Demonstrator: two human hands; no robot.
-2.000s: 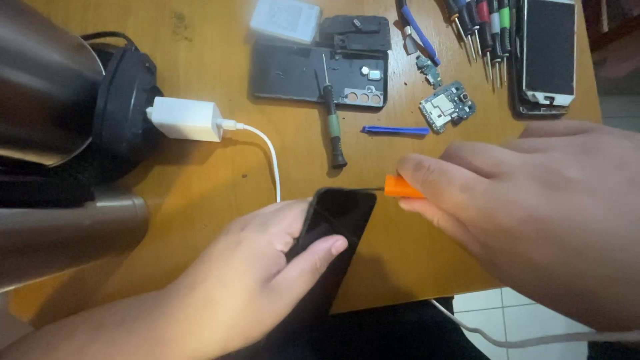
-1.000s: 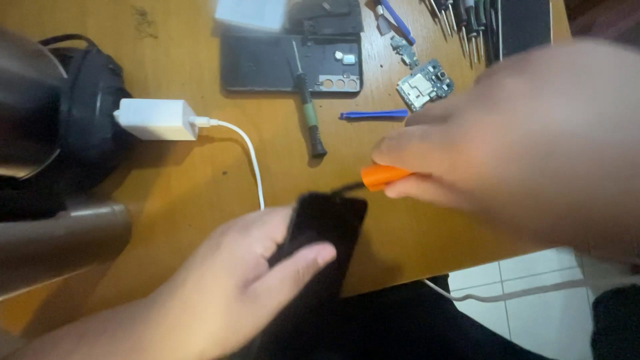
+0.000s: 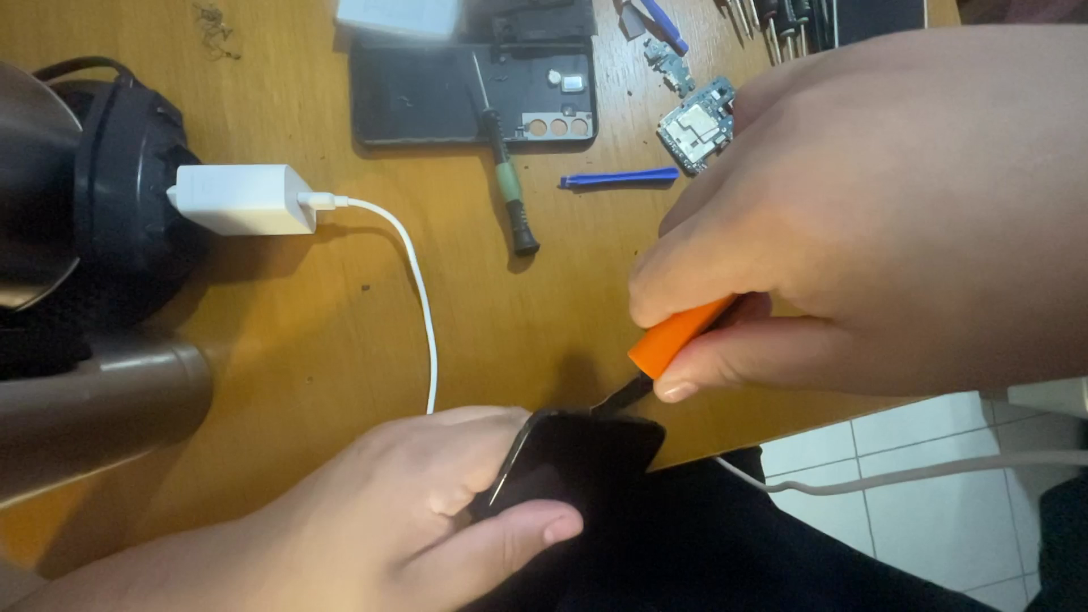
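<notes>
My left hand [image 3: 416, 501] holds a dark smartphone [image 3: 586, 459] near the table's front edge, thumb across its face. In my right hand [image 3: 816, 221] is an orange-handled tool [image 3: 676, 340] with a thin dark blade, whose tip meets the phone's top edge. A blue plastic pry tool [image 3: 619, 178] lies beyond my hands, beside a small screwdriver [image 3: 506, 170] whose shaft rests on a black phone back housing [image 3: 416, 93]. A phone circuit board [image 3: 697, 126] lies partly behind my right hand. The lower part of the held phone blends into dark clothing.
At the left stand a metal vessel with a black base [image 3: 127, 195] and a metal cylinder [image 3: 102, 408]. A white charger [image 3: 246, 200] has a white cable [image 3: 416, 280] running towards my left hand. Several screwdrivers [image 3: 786, 25] and a second blue pry tool [image 3: 665, 25] lie at the top right.
The orange handle has turned from nearly level to a steep slant, its blade still at the phone's top edge. The view has shifted somewhat.
</notes>
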